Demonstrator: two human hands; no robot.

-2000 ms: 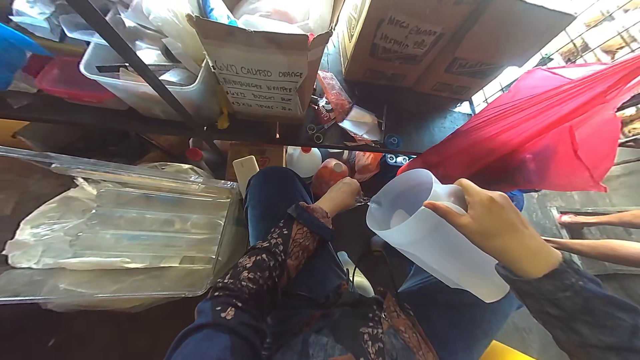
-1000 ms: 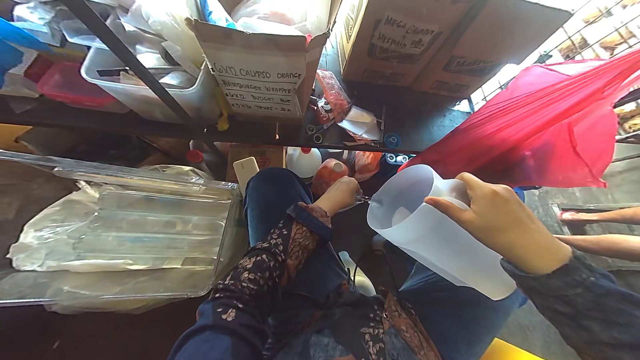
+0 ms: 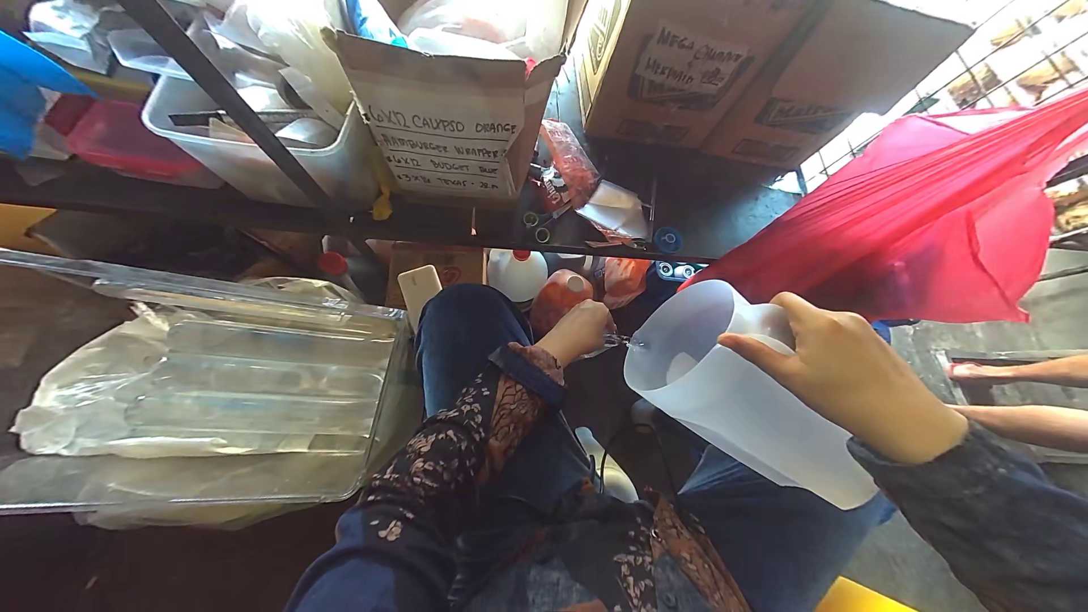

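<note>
My right hand [image 3: 837, 365] grips a translucent white plastic pitcher [image 3: 731, 408] near its rim, thumb on the outside. The pitcher is tilted with its mouth toward my left hand. My left hand [image 3: 580, 331] is closed on a small clear object [image 3: 614, 342], too small to name, whose end reaches the pitcher's rim. Beneath my left wrist are my knees in blue jeans. Part of what lies inside the pitcher shows as a pale patch.
At left stands a clear plastic case [image 3: 255, 391] with a plastic bag. Ahead, a dark shelf [image 3: 705, 204] bears cardboard boxes [image 3: 442, 127] and a white bin [image 3: 255, 161]. Bottles, among them a white jug [image 3: 517, 274], stand below. Red cloth [image 3: 918, 212] hangs at right, near another person's bare legs [image 3: 1028, 425].
</note>
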